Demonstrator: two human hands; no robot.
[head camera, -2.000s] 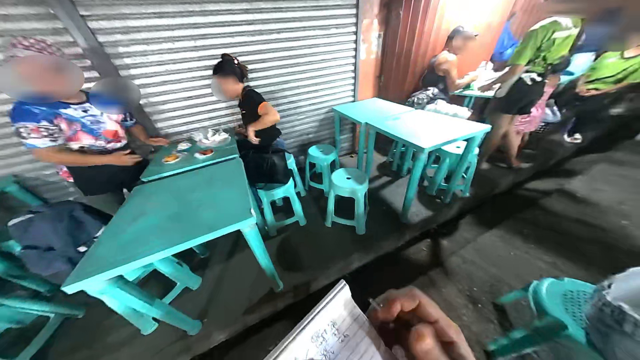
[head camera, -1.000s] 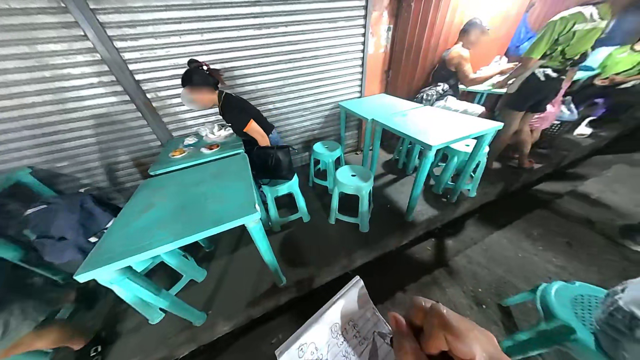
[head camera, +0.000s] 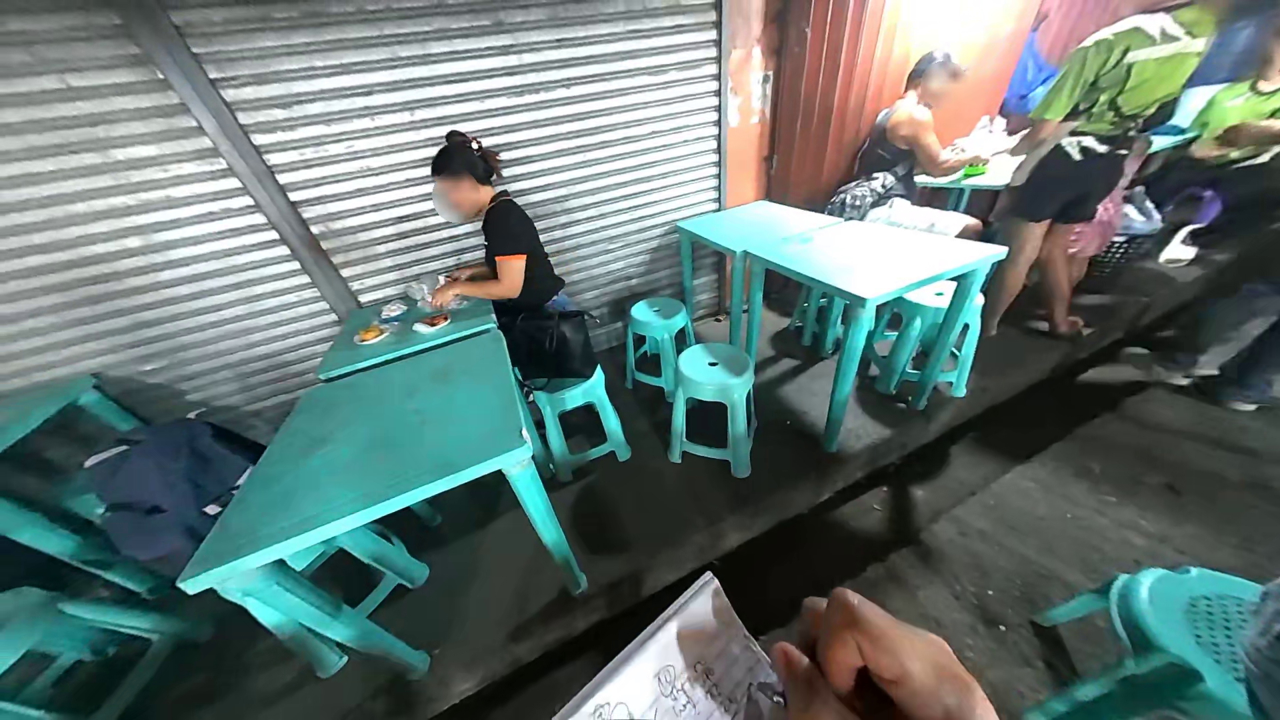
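At the bottom edge of the head view, my right hand (head camera: 880, 660) has its fingers curled beside a lined paper pad (head camera: 690, 660). Handwritten marks and sketches cover part of the page. Whether a pen sits between the curled fingers cannot be made out. The pad's lower part runs out of the frame, and my left hand is not visible. Beyond the pad stands a long green plastic table (head camera: 390, 450), with a smaller table (head camera: 340, 350) behind it that bears small plates of food (head camera: 372, 333).
A seated person in black (head camera: 520, 250) reaches over the plates. Plastic stools (head camera: 713, 375) stand between the tables and a second table pair (head camera: 870, 260). A gutter (head camera: 800, 530) crosses the ground. A green plastic chair (head camera: 1190, 620) is at lower right; people in green shirts (head camera: 1090, 90) are at upper right.
Two people at the far left of the oldest frame are out of view. The person in black has straightened from a lean, hands now at the plates. My right hand stays by the pad.
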